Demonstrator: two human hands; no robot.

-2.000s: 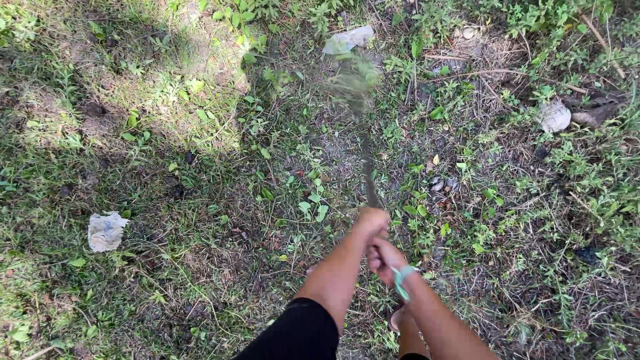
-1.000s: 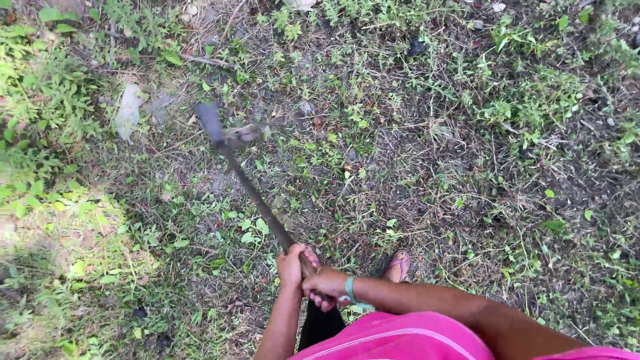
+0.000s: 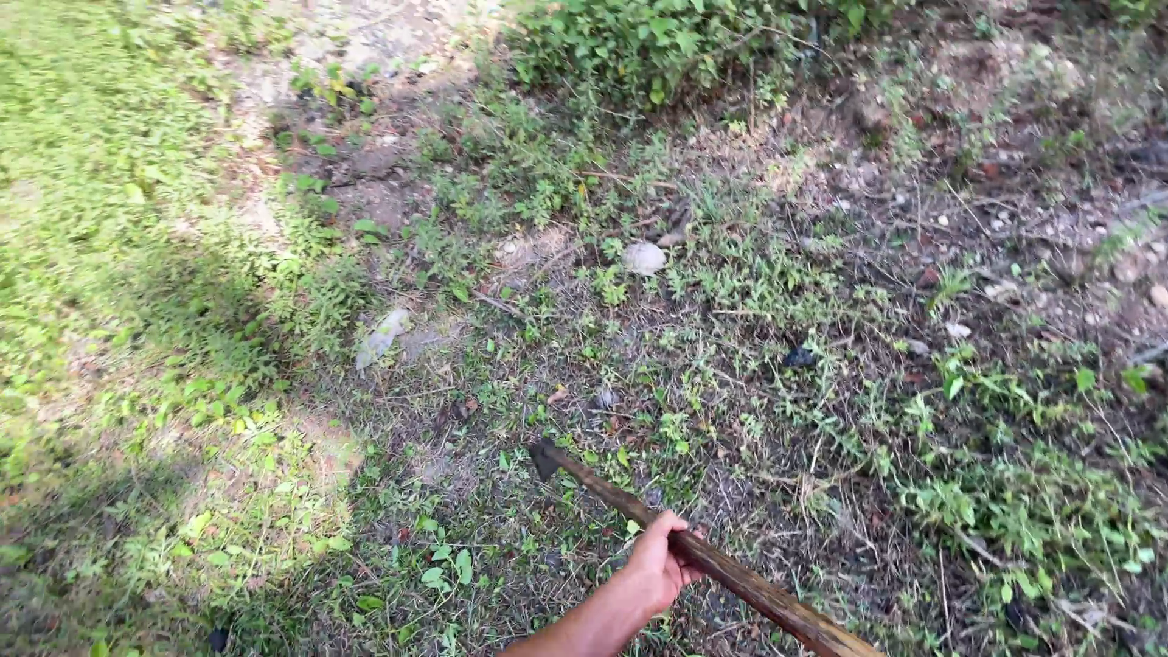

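My left hand (image 3: 664, 564) is closed around the wooden handle of a hoe (image 3: 766, 598), its forearm coming in from the bottom edge. The handle slants from the bottom right up to the left. At its far end is the dark metal hoe head (image 3: 546, 458), low over or on the weedy ground; whether it touches the soil cannot be told. Short green weeds and dry stems lie around the head and beside my hand. The lower end of the handle runs out of the frame, and my right hand is not in view.
A pale rounded stone (image 3: 644, 258) lies beyond the hoe, and a flat pale piece (image 3: 381, 338) lies to its left. A leafy green bush (image 3: 630, 41) grows at the top. Dry twigs and small stones are scattered at the right. A dark lump (image 3: 798, 357) sits among the weeds.
Both hands were on the handle in the earlier frames; now only my left hand shows on it. The view has shifted strongly, taking in the bush and more ground ahead.
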